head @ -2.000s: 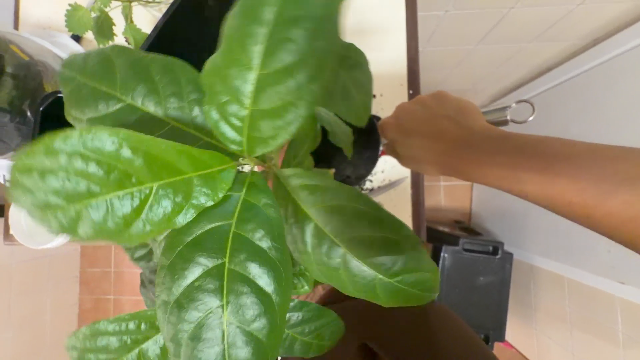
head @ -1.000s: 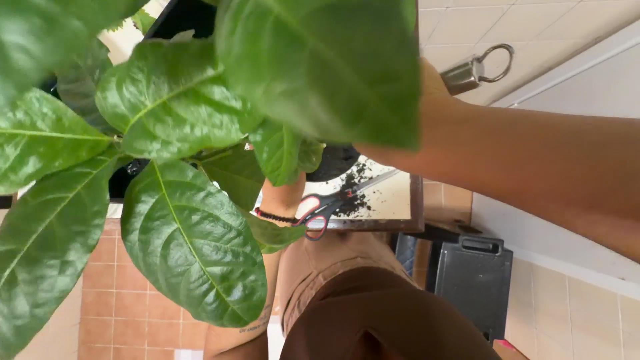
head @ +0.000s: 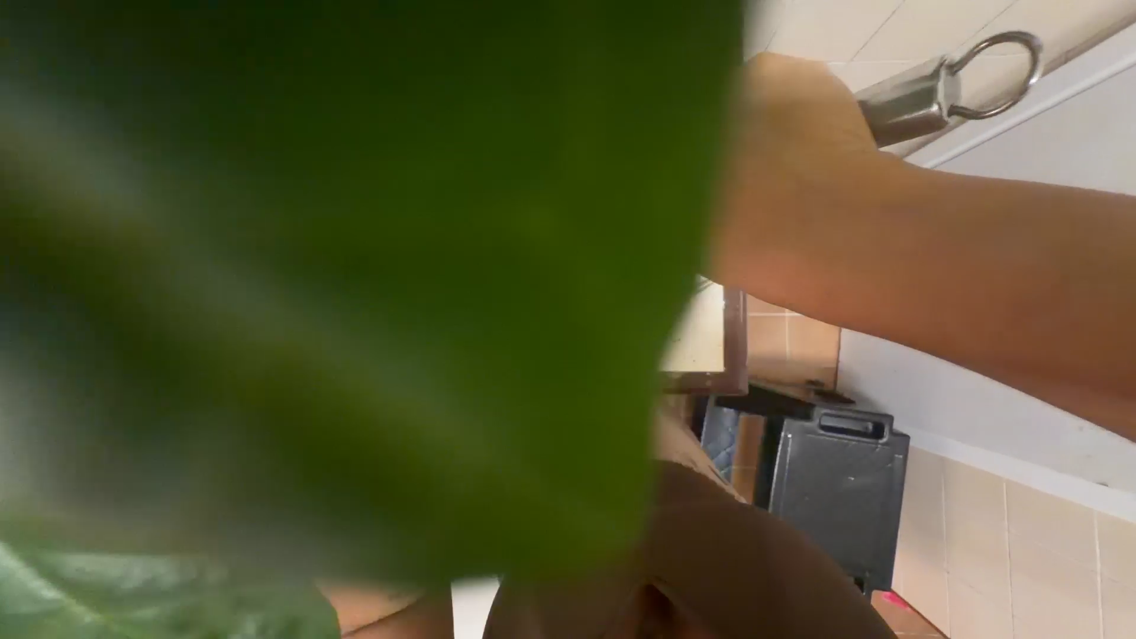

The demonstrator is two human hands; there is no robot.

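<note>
A large green leaf (head: 382, 266) of a leafy plant, blurred and very near the camera, covers the left and middle of the view. A glossier leaf (head: 133, 586) shows at the bottom left. From the right edge my right forearm reaches in. My right hand (head: 799, 115) is closed round a tool with a metal handle (head: 910, 102) that ends in a ring; the leaf hides my fingers and the tool's working end. My left hand is out of sight. A bit of skin shows at the lower left, perhaps my left forearm.
A corner of the light-topped table with a brown edge (head: 735, 342) shows below my right wrist. A dark grey plastic object with a handle slot (head: 839, 497) stands on the tiled floor, lower right. My brown-clothed leg (head: 754, 559) is at the bottom, beside a white wall panel (head: 994, 399).
The plant's leaves have come much closer to the camera and now hide the pot, the spilled soil and the scissors seen a second ago. My left wrist with its bracelet has gone from view.
</note>
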